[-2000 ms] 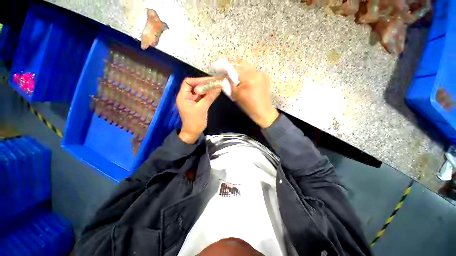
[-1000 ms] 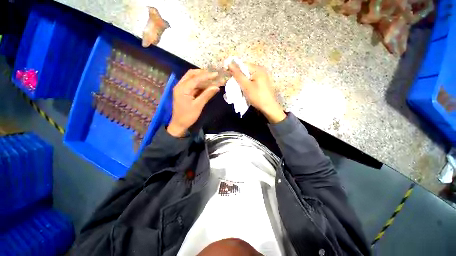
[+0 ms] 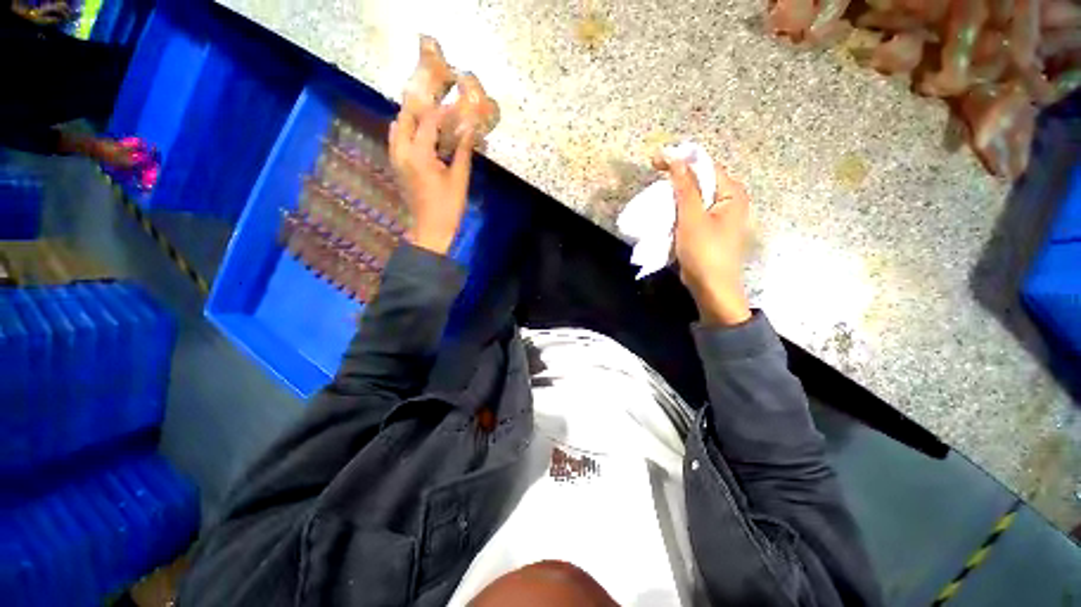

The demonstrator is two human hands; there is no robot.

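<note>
My left hand (image 3: 429,166) is at the bench's left front edge, its fingers around a translucent brownish soft-plastic piece (image 3: 477,109). Another such piece (image 3: 429,69) lies on the bench just beyond the fingers. The fingers partly cover both, so whether they touch is unclear. My right hand (image 3: 709,225) is over the front edge, pinching a crumpled white cloth (image 3: 650,223) that hangs to its left. A loose pile of brownish-pink pieces (image 3: 948,53) lies at the upper right.
A blue tray (image 3: 255,302) with rows of brown pieces stands below the bench at left. Beyond it is a blue crate (image 3: 219,107); another person's hand (image 3: 101,148) is at bright pink pieces. Stacked blue crates (image 3: 83,379) stand lower left. A blue bin (image 3: 1055,267) is at far right.
My hands have parted: the left moved up and left to the lying piece, the right moved right with the cloth. The view has shifted. Another person's hand has appeared at far left.
</note>
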